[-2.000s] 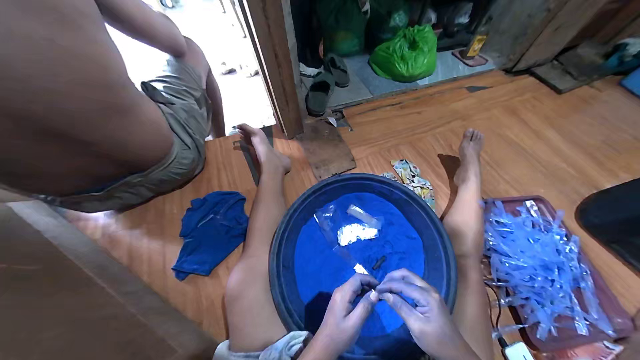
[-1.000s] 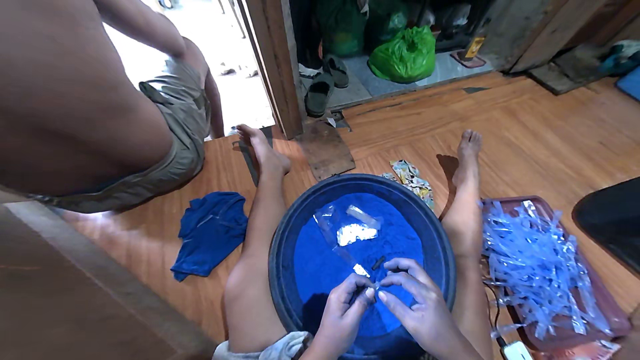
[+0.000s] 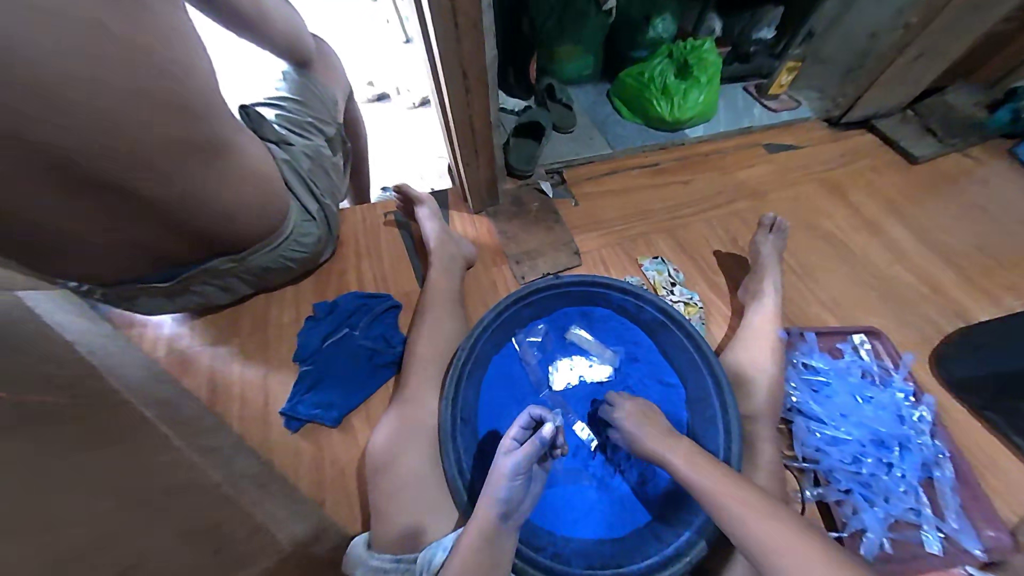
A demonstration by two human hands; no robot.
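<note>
A round dark tub (image 3: 460,384) stands between my legs, with a bright blue surface (image 3: 592,512) inside. Over its near left part is my left hand (image 3: 524,460), fingers pinched on a small clear plastic piece (image 3: 558,418). My right hand (image 3: 636,428) reaches down into the tub at a small dark heap (image 3: 600,424); its fingertips are partly hidden, so whether it grips anything is unclear. Beyond the hands lie a pile of small silvery-white pieces (image 3: 580,372) and clear plastic sleeves (image 3: 534,352). A small shiny strip (image 3: 585,436) lies between the hands.
Right of my leg, a reddish tray (image 3: 980,512) holds many clear plastic strips (image 3: 864,440). A blue garment (image 3: 344,360) lies left of my leg, patterned cloth (image 3: 672,288) beyond the tub. Another person (image 3: 144,152) sits at the doorway. A green plastic bag (image 3: 670,84) and slippers (image 3: 528,142) are farther back.
My hands were together over the tub's near part. They are now apart: the right hand has moved away from the left to the dark heap, while the left remains pinched.
</note>
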